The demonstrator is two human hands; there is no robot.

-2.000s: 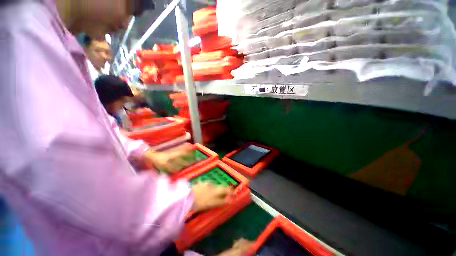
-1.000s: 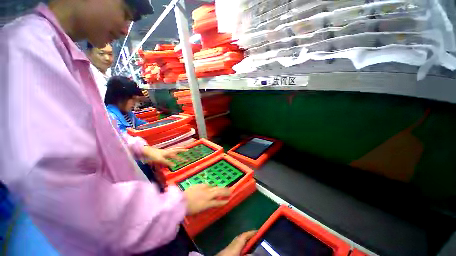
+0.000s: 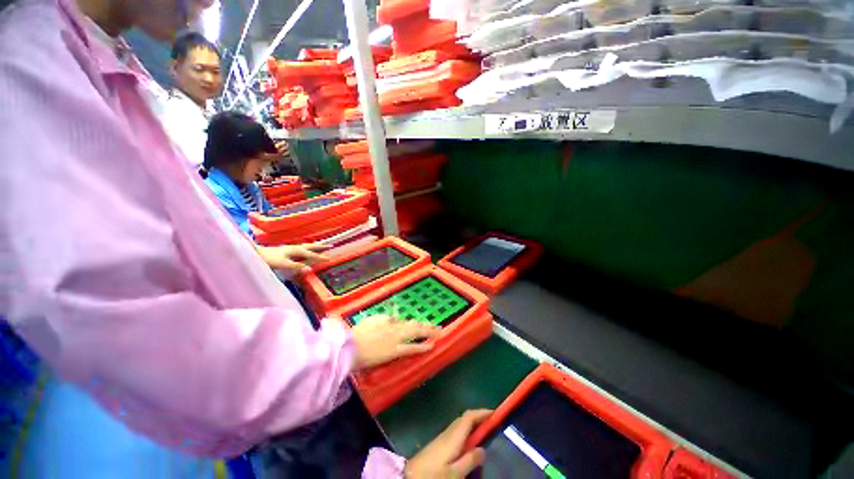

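Observation:
A tablet in a red-orange frame [image 3: 571,435] is at the bottom right of the picture, cut off by the lower edge. Its dark screen shows a slanted white bar with a green lower end. My left hand [image 3: 451,451] holds the left side of this frame, fingers on the rim and thumb near the screen's lower left. Part of the hand is cut off below. My right hand is not in view. A second red-orange frame [image 3: 695,465] shows partly at the bottom edge, touching or close beside the first.
A pink-sleeved neighbour at left touches two framed tablets, one with a green grid [image 3: 412,304], one darker [image 3: 365,268]. Another framed tablet [image 3: 489,254] lies on the dark ledge [image 3: 609,346]. A metal shelf [image 3: 684,126] above holds red frames [image 3: 421,79] and plastic trays.
The view has shifted, and more of my left hand shows at the frame. The bar on my tablet now has a green end. The neighbour's farther screen has gone from green to mostly dark.

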